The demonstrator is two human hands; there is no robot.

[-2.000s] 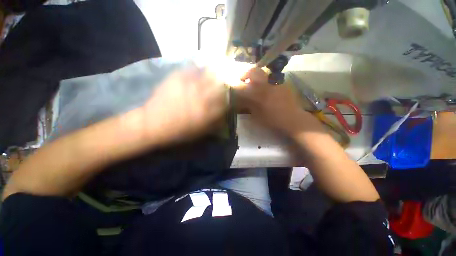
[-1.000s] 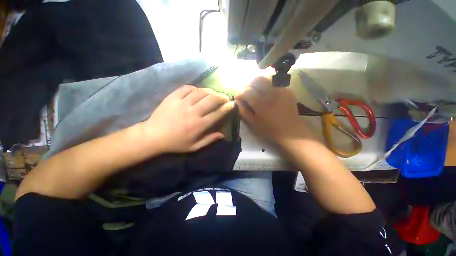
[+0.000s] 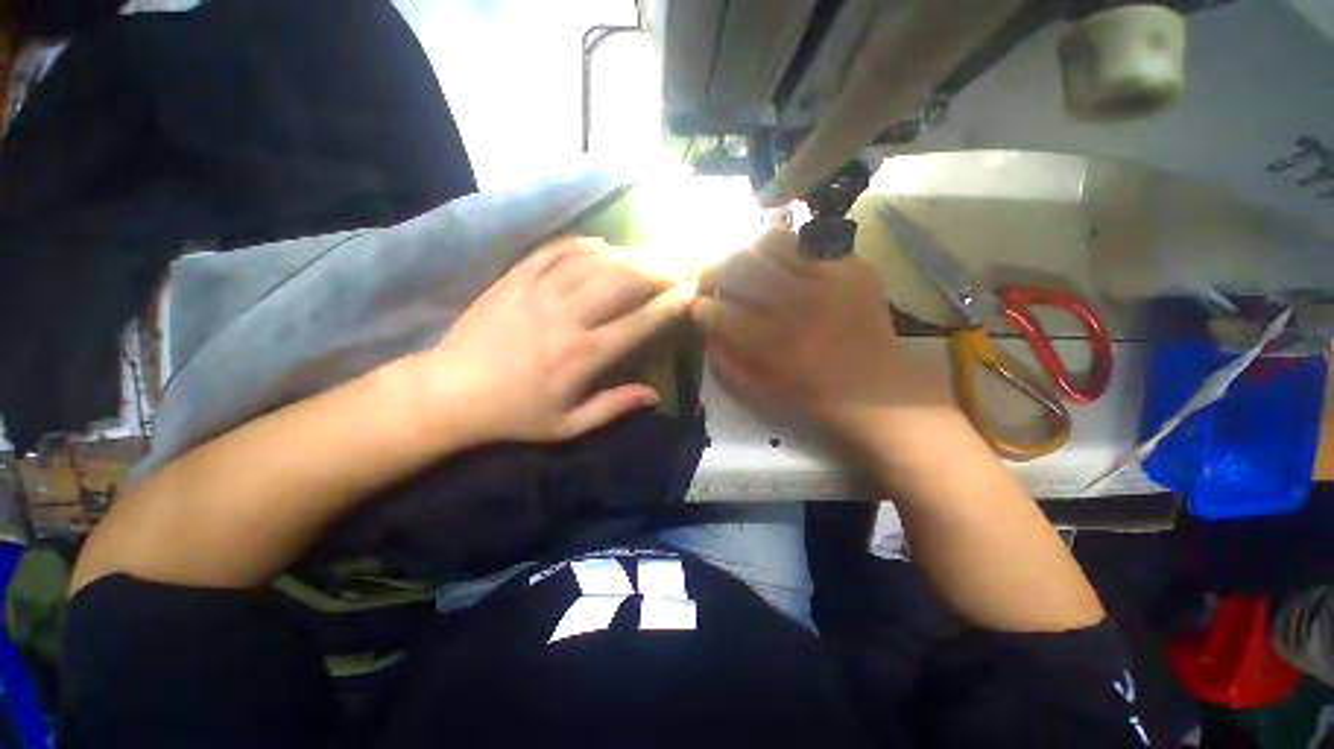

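Observation:
My left hand (image 3: 549, 344) lies palm down on the grey panel (image 3: 337, 300) and the olive green fabric (image 3: 622, 223), its fingertips pinching the seam edge just in front of the lamp glare. My right hand (image 3: 797, 329) is beside it, slightly blurred, its fingertips on the same edge and touching or nearly touching the left ones. A black fabric panel (image 3: 220, 161) spreads at the upper left, with more black fabric under my left forearm. The needle and presser foot are lost in the white glare.
The sewing machine head (image 3: 936, 73) fills the upper right. Scissors (image 3: 1046, 344) with red and orange-yellow handles lie right of my right hand. A blue tray (image 3: 1244, 439) with a whitish strip (image 3: 1207, 392) is far right. A bent wire guide (image 3: 587, 88) stands behind the work.
My left hand has flattened on the fabric and shows sharper than two seconds ago. Both hands stay close together at the seam. The scissors, tray and machine head appear shifted slightly right in view.

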